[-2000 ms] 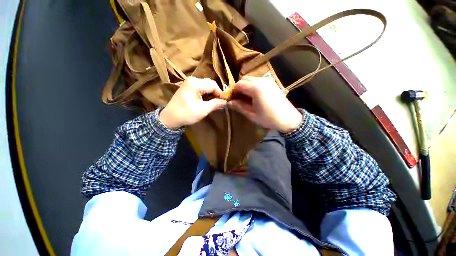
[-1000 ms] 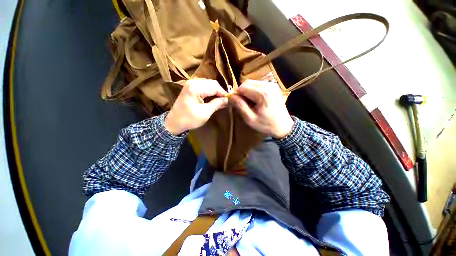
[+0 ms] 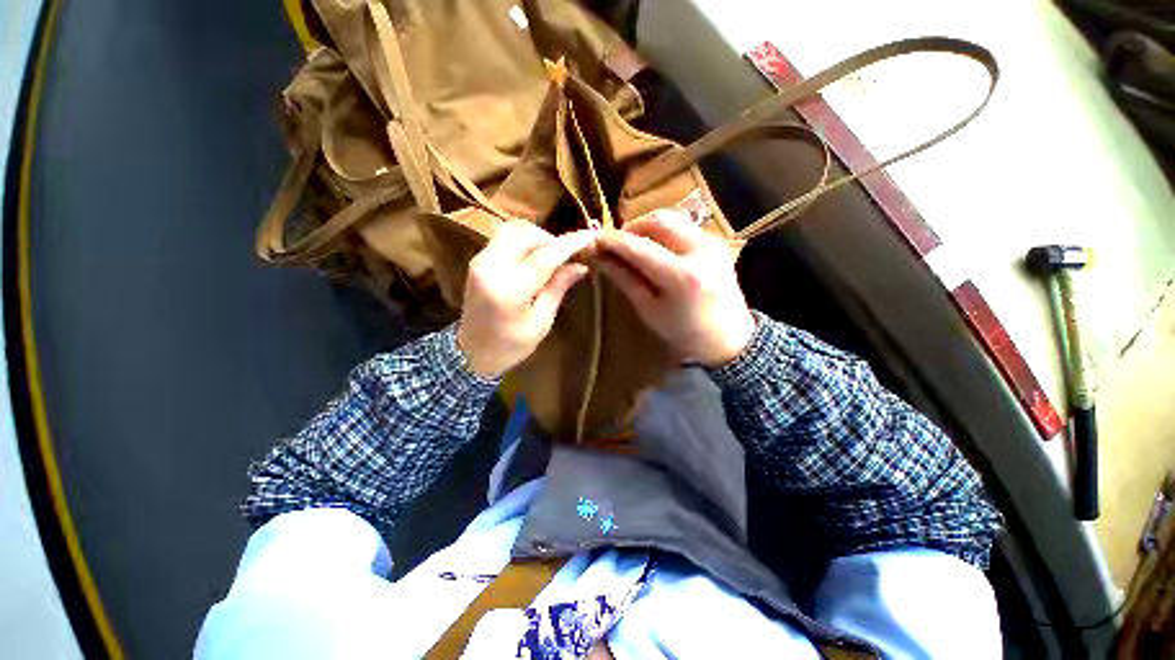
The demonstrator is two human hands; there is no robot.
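Note:
A tan-brown handbag rests on my lap with its mouth open and a pale zip line running inward. My left hand and my right hand meet at the near end of the mouth. Their fingertips pinch the top edge from both sides, above a side seam that runs down toward my lap. The pinched spot is mostly covered by my fingers. A shoulder strap loops from the bag over the table edge at the right.
More tan bags lie heaped beyond and left of the bag. Dark-red strips line the edge of the white table. A hammer lies on it. A dark floor or belt is at the left.
My left hand has turned more upright and its forearm has moved right, with the fingertips still at the bag edge. My right hand has stayed nearly in place. The hammer has not moved.

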